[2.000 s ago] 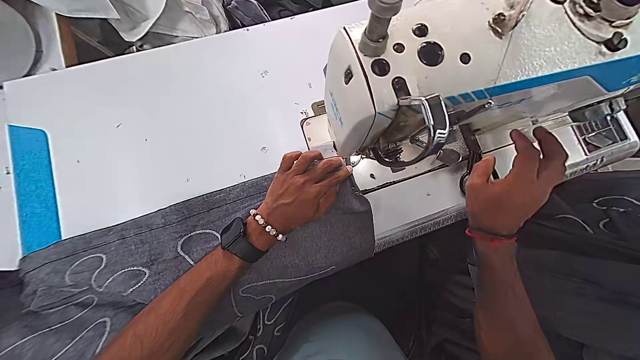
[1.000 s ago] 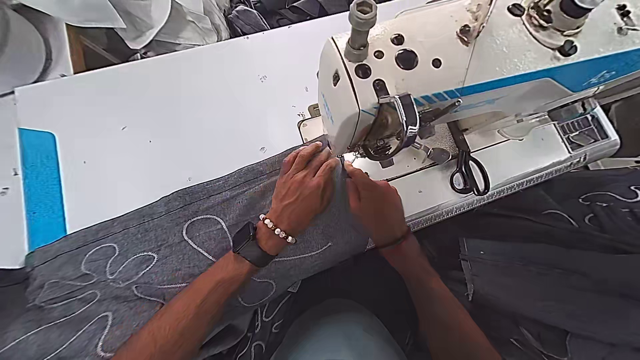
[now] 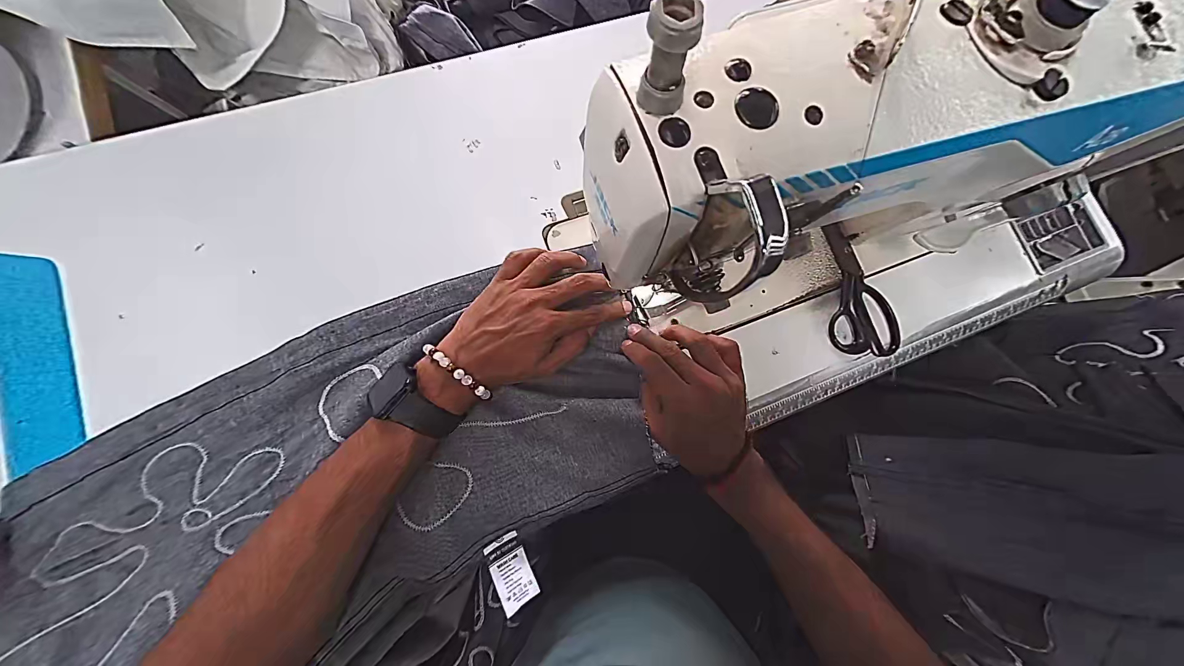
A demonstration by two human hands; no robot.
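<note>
Dark grey denim fabric (image 3: 305,379) with pale stitched flower outlines runs from the left up to the needle area of a white and blue industrial sewing machine (image 3: 740,129). My left hand (image 3: 523,319), with a beaded bracelet and a black watch at the wrist, lies on the denim with its fingertips beside the presser foot (image 3: 636,310). Close to the foot's near side, my right hand (image 3: 694,398) pinches the denim's edge between thumb and fingers. The needle itself is too small to make out.
Black-handled scissors (image 3: 863,319) lie on the machine bed to the right. A ruler strip (image 3: 832,393) edges the white table (image 3: 277,203). More dark denim (image 3: 1008,490) is at the lower right. A white label (image 3: 512,578) hangs near my lap. Pale cloth lies behind the table.
Two seconds ago my right hand was raised near the scissors with fingers spread; it has moved left to the denim beside the presser foot. My left hand has stayed on the denim.
</note>
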